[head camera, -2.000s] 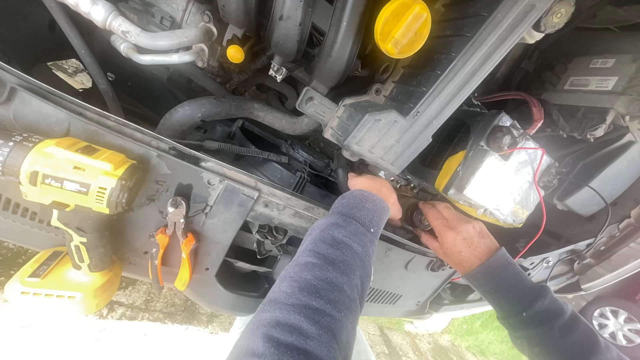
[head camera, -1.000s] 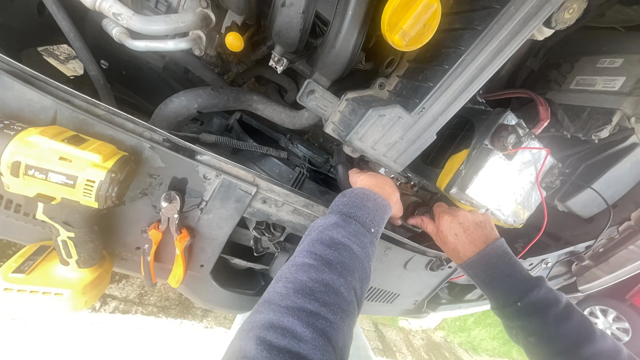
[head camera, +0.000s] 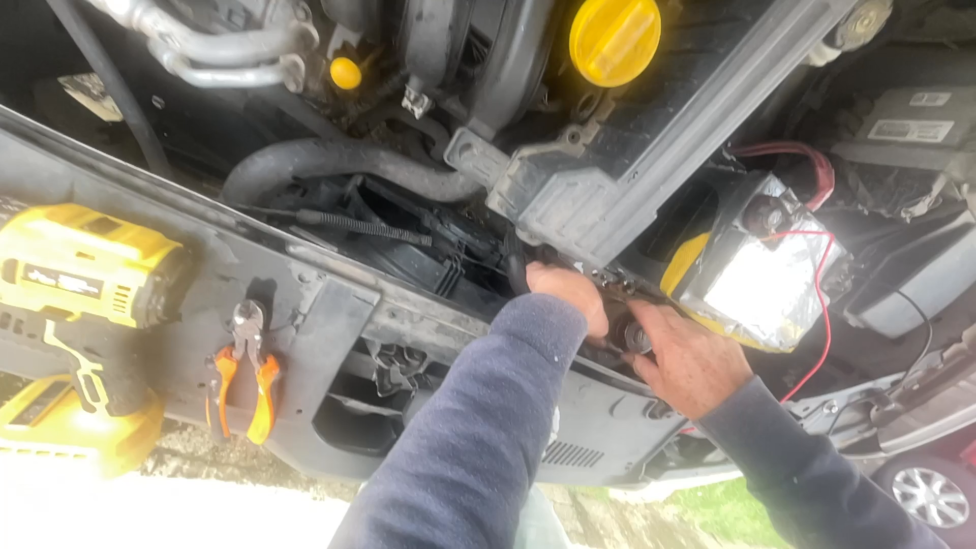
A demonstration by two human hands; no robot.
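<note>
In the head view my left hand (head camera: 568,297) reaches down into the gap behind the car's front panel, its fingers hidden below the edge of the grey plastic housing (head camera: 576,206). Close on its right, my right hand (head camera: 690,354) has thumb and fingers spread around a dark round part (head camera: 634,337) in the same gap; whether it grips that part cannot be told. Above the right hand sits a foil-wrapped battery (head camera: 762,282) with a thin red wire (head camera: 822,293). What the left hand touches is out of sight.
A yellow cordless power tool (head camera: 84,267) and pliers with orange handles (head camera: 245,381) lie on the front panel (head camera: 320,320) at left. A black hose (head camera: 343,164) and a yellow oil filler cap (head camera: 615,38) are farther back. A car wheel (head camera: 930,496) shows at lower right.
My right hand's fingers, close together around the spot a second ago, are now spread farther apart, with the round part showing between them. My left hand has stayed in nearly the same place.
</note>
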